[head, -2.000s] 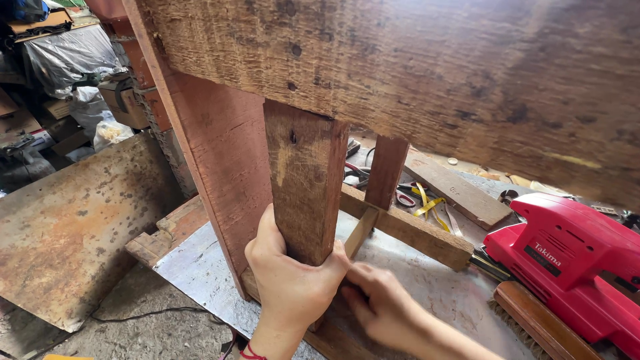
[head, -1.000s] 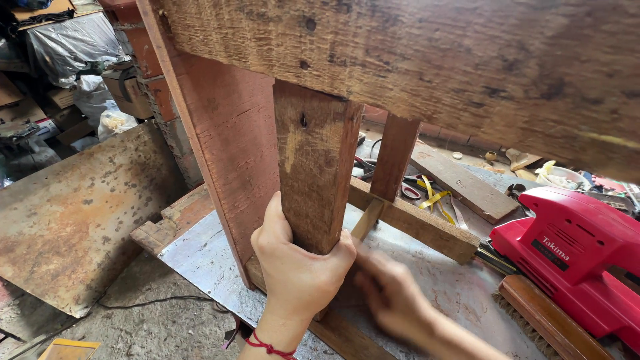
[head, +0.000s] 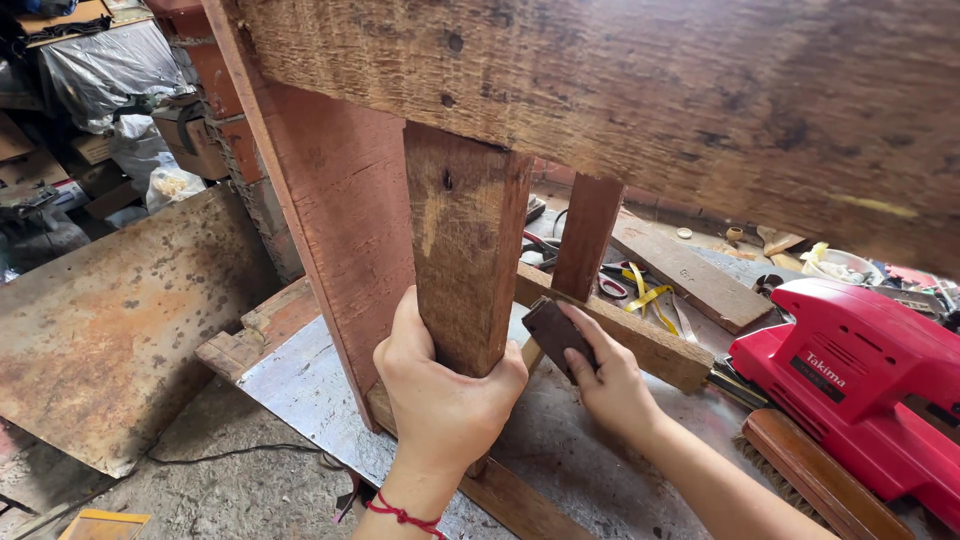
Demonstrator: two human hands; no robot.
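My left hand (head: 450, 397), with a red cord bracelet at its wrist, grips the lower part of an upright wooden post (head: 469, 247) of a wooden frame. The post meets a wide, rough board (head: 600, 97) across the top, and a reddish side panel (head: 337, 225) stands to its left. My right hand (head: 611, 375) holds a small dark block (head: 559, 337), perhaps a sanding block, just right of the post. Behind the block a thinner upright (head: 589, 236) meets a horizontal rail (head: 637, 341). The lower end of the gripped post is hidden by my left hand.
A red Takima power sander (head: 862, 382) and a wooden-backed brush (head: 825, 476) lie at the right on the metal-topped table (head: 300, 394). Behind the frame are a loose plank (head: 690, 270), a yellow tape (head: 649, 300) and scissors (head: 611, 287). A stained sheet (head: 135, 315) leans at the left.
My right hand has come out from behind the post and moved upward, bringing the dark block into plain view. My left hand keeps its grip on the post.
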